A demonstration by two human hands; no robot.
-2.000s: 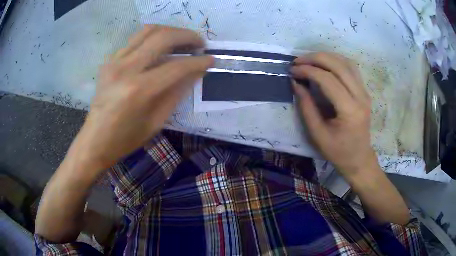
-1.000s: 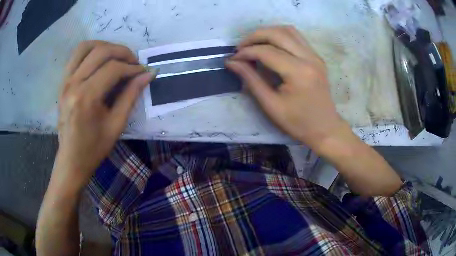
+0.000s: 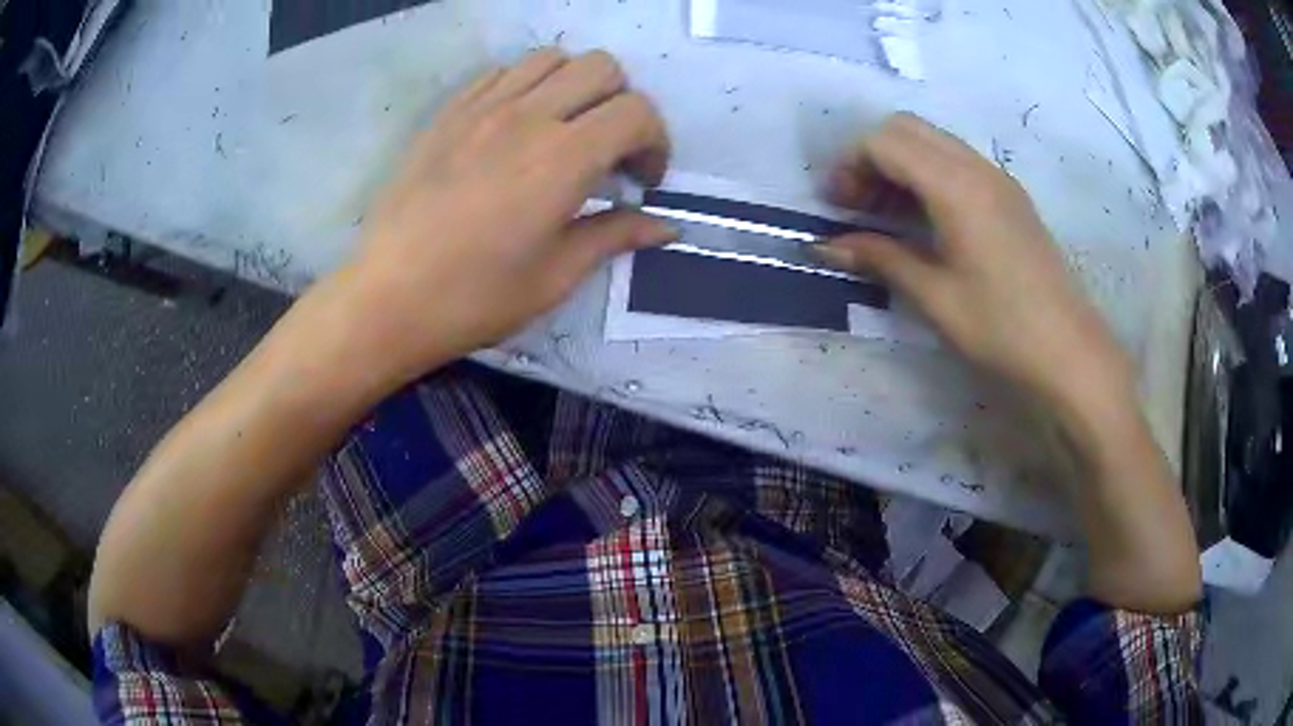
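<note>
A white fabric piece (image 3: pixel 620 315) lies flat on the table with a dark interlining piece (image 3: pixel 737 291) on it. A narrow grey template with bright edges (image 3: pixel 745 241) lies lengthwise across the interlining. My left hand (image 3: pixel 496 213) has its thumb and fingers on the template's left end. My right hand (image 3: pixel 978 255) has its thumb on the template's right part, with its fingers raised and apart above it. The right ends of the pieces are partly hidden by my right hand.
The white padded table (image 3: pixel 185 156) carries loose threads. Dark interlining (image 3: pixel 333 17) lies at the far left, pale pieces (image 3: pixel 801 26) at the far side, white scraps (image 3: pixel 1198 99) at the far right. The black iron (image 3: pixel 1262 426) is at the right edge.
The view has shifted, bringing the pale pieces at the far side into sight. My right hand's fingers have lifted off the template, while its thumb stays on it.
</note>
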